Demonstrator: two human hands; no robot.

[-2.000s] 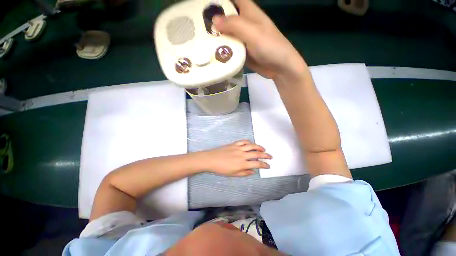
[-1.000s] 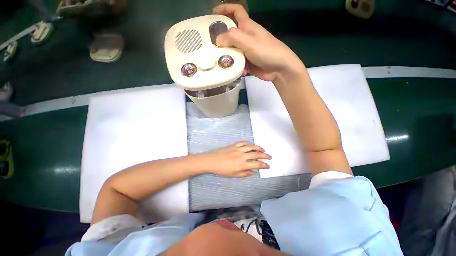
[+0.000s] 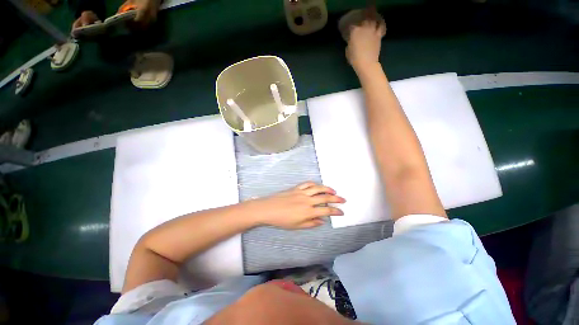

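The cream water tank (image 3: 274,138) stands open at the belt edge, with two white sticks (image 3: 239,113) inside it. My right hand (image 3: 364,42) is stretched out over the belt at the top, on a dim, blurred brownish unit (image 3: 353,24); how the fingers hold it is hard to tell. A cream top unit (image 3: 306,14) lies on the belt to the left of that hand, cut by the top edge. My left hand (image 3: 299,205) rests flat, palm down, fingers apart and empty, on the grey ribbed sheet (image 3: 279,249) and the edge of the right white pad.
White foam pads lie left (image 3: 174,171) and right (image 3: 457,136) of the grey sheet on the green bench (image 3: 533,139). A turned-over unit (image 3: 152,70) and several others lie on the belt at the upper left. Another person's hands (image 3: 143,9) hold pieces there.
The top unit has left the tank, whose open mouth and sticks now show. My right hand has moved right and away onto the belt. My left hand has stayed put.
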